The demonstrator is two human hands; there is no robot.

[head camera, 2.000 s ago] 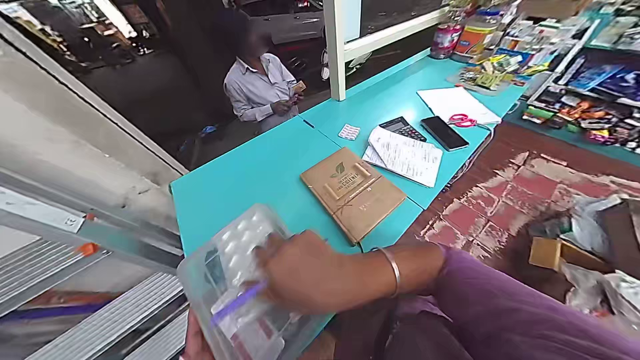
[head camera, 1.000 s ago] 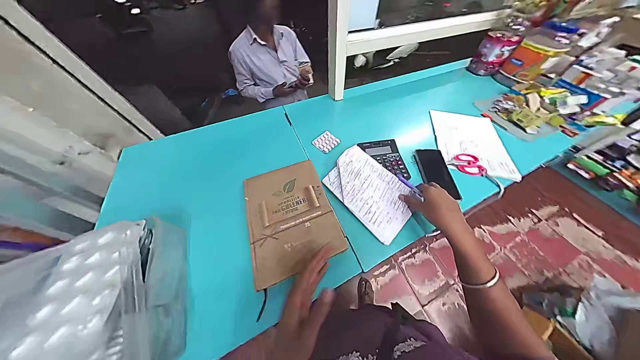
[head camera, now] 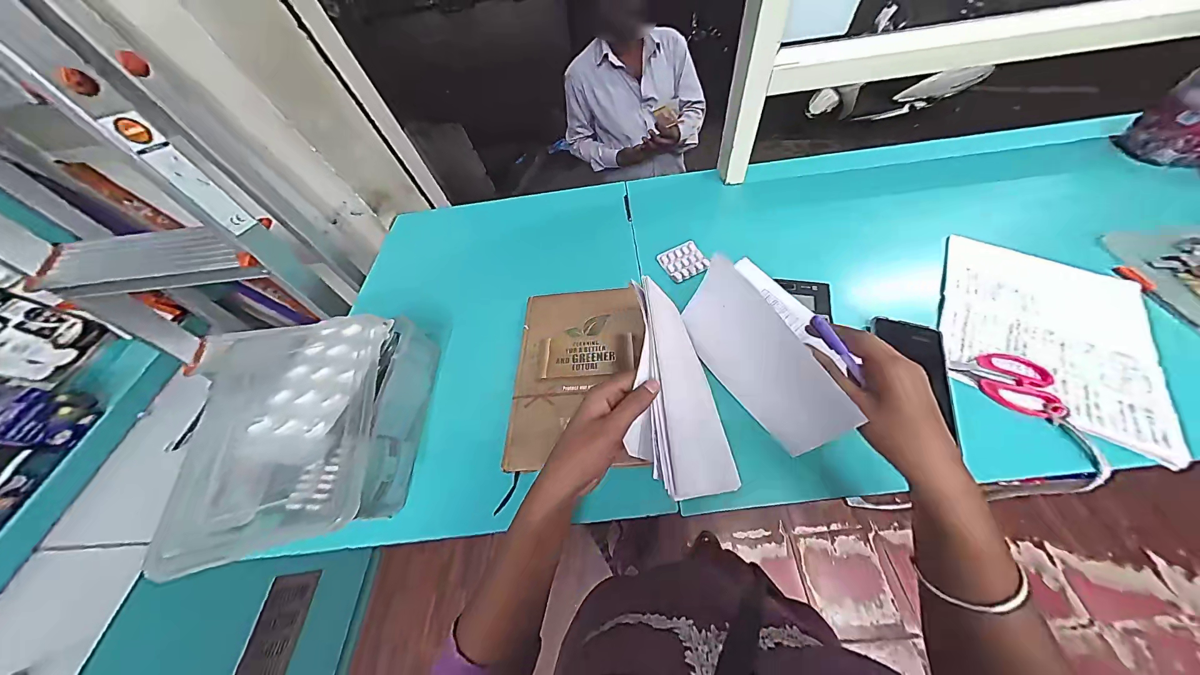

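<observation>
My left hand [head camera: 600,431] grips a thin stack of white paper sheets [head camera: 682,403] by its left edge, above the counter's front edge. My right hand [head camera: 877,384] holds a purple pen [head camera: 837,347] together with separate paper sheets [head camera: 764,361], tilted away from the stack. A brown notebook [head camera: 539,412] with a leaf print lies behind my left hand, partly covered. Behind the papers are a blister pack of tablets [head camera: 683,261] and a dark calculator [head camera: 808,295], mostly hidden. A black phone [head camera: 914,347] lies right beside my right hand.
Red-handled scissors [head camera: 1022,382] lie on written sheets [head camera: 1078,319] at the right of the turquoise counter [head camera: 469,262]. A clear plastic box [head camera: 281,422] with blister packs stands at the left, near an aluminium ladder [head camera: 141,262]. Across the counter stands a person [head camera: 637,103] in a light shirt.
The written papers lay on the counter a second ago; now both hands hold them up, parted in two. My left hand has left the notebook's front edge. Two seconds ago a hand was at the plastic box.
</observation>
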